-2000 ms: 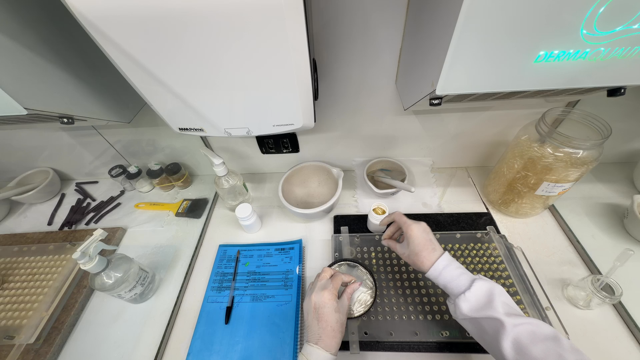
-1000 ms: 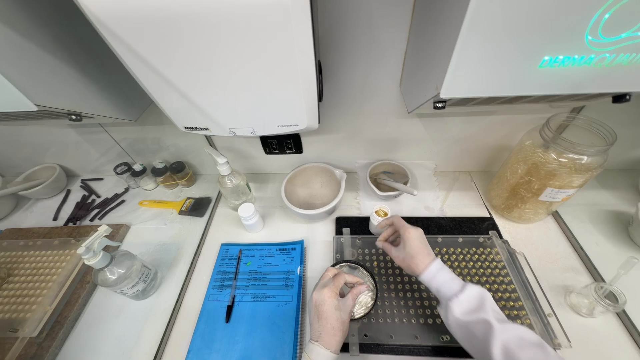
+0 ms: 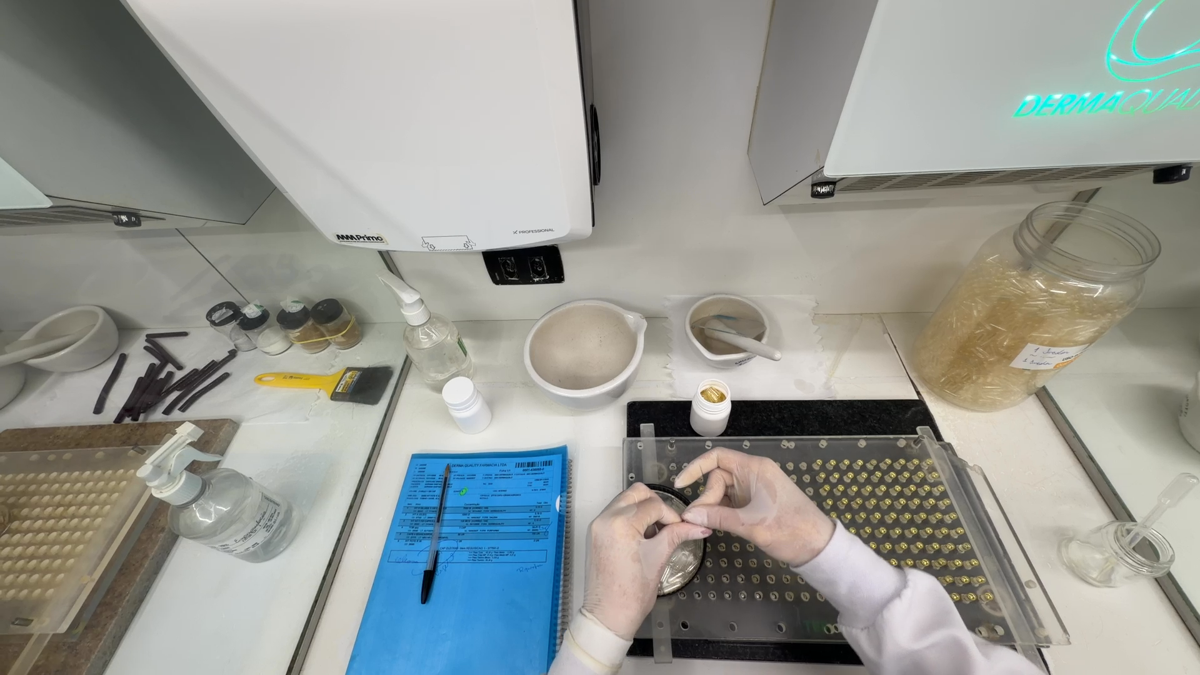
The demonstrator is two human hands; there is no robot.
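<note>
Gloved in thin translucent material, my left hand (image 3: 630, 553) and my right hand (image 3: 756, 502) meet at the fingertips over a round black-rimmed dish (image 3: 682, 568). Whatever lies between the pinched fingers is too small or hidden to tell. The dish is partly covered by my left hand and rests over the left part of a clear capsule-filling board (image 3: 787, 607). Rows of yellow capsule parts (image 3: 881, 506) fill the holes on the board's right side. Just behind the board, an open white bottle (image 3: 711, 412) holds golden capsule pieces.
A blue notebook (image 3: 375, 628) with a pen (image 3: 436, 534) lies left. Behind stand a white mortar (image 3: 583, 361), a smaller mortar with pestle (image 3: 727, 323), a closed white bottle (image 3: 466, 411) and a spray bottle (image 3: 436, 347). A large jar of capsules (image 3: 1022, 309) and a small glass jar (image 3: 1116, 555) stand right.
My right hand has moved from beside the open white bottle down and left, to the fingertips of my left hand. My left hand has stayed at the dish.
</note>
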